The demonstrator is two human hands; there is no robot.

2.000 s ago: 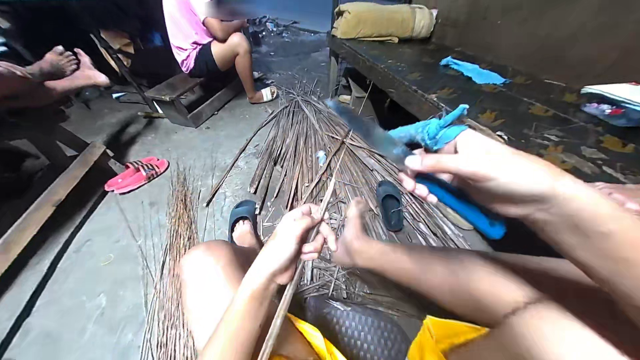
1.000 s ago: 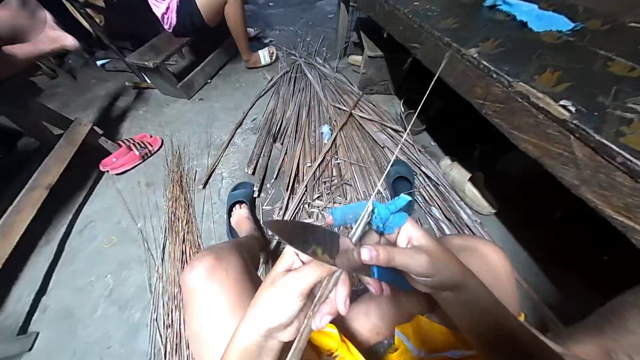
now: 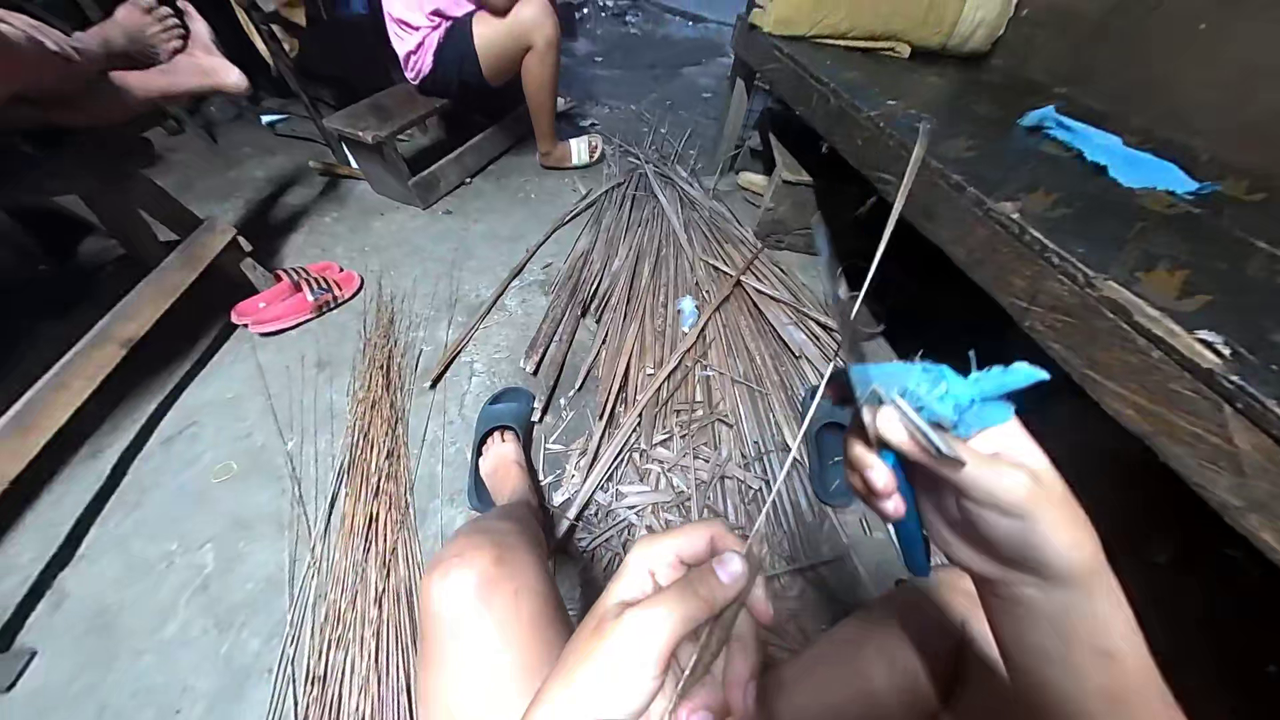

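My left hand (image 3: pixel 690 610) grips a dry palm leaflet (image 3: pixel 790 465), whose thin end rises up and to the right past the knife. In my right hand (image 3: pixel 960 490) is a knife with a blue handle (image 3: pixel 908 525); its dark blade (image 3: pixel 848 290) points up, blurred, close against the leaflet. A light blue cloth (image 3: pixel 945 390) is wrapped around a finger of that hand. Beyond my hands a heap of dry palm leaflets (image 3: pixel 640 300) lies on the floor, with short scraps (image 3: pixel 650 470) at its near end. A bundle of thin stripped midribs (image 3: pixel 370 520) lies left of my knee.
Along the right runs a dark wooden bench (image 3: pixel 1080 280) with a blue cloth strip (image 3: pixel 1115 150) and a yellowish bundle (image 3: pixel 885 22). Red slippers (image 3: pixel 300 297) lie at left near a wooden beam (image 3: pixel 110 340). A person (image 3: pixel 500 60) sits on a low wooden stool (image 3: pixel 390 120) behind the heap.
A second ago both hands were together at the knife blade and leaflet; now my right hand with the knife is farther right and up, apart from my left. The view has tilted up.
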